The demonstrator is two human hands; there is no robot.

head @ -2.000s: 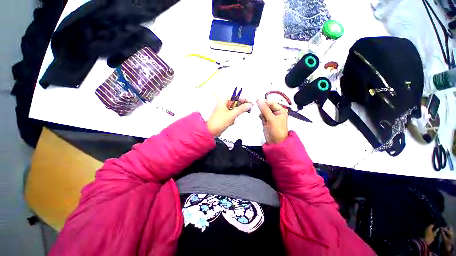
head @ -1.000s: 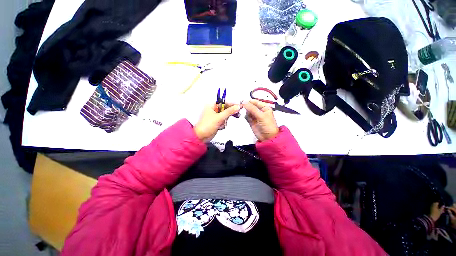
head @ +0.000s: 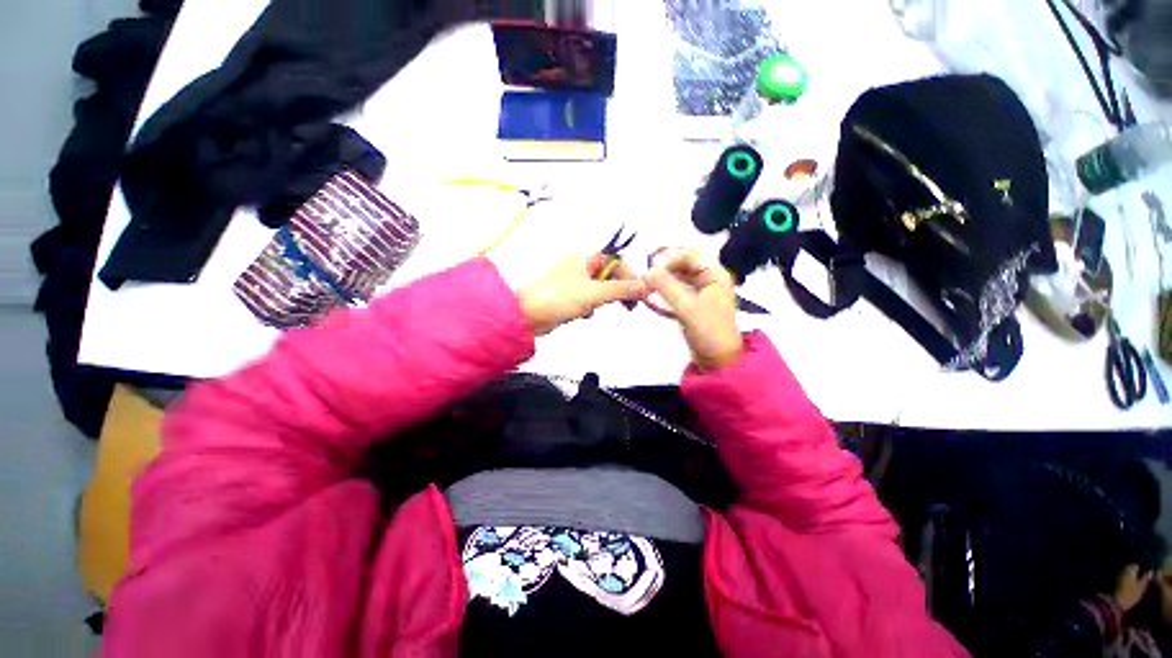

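My left hand [head: 575, 291] is raised over the table edge and holds the small thread snips [head: 613, 253], their dark blades pointing up and slightly apart. My right hand [head: 695, 301] is beside it, fingertips pinched together and nearly touching my left fingertips. Anything fine between the fingertips is too small to tell. The black garment piece [head: 514, 422] lies across my lap below the hands, with a thin silvery chain trim [head: 643, 411] along it. The red-handled scissors [head: 751, 306] lie on the table, mostly hidden behind my right hand.
Yellow-handled pliers [head: 510, 212], a blue booklet [head: 553, 118], a phone [head: 557, 55] and black thread cones [head: 729, 188] lie beyond the hands. A striped pouch [head: 332, 248] and black garments [head: 206, 142] are at left. A black handbag [head: 945, 193] is at right. Another person's hand [head: 1131, 586] shows lower right.
The view has shifted. My left hand and the snips have moved right, the snips now tilted with blades wider apart. My right hand now covers most of the red-handled scissors.
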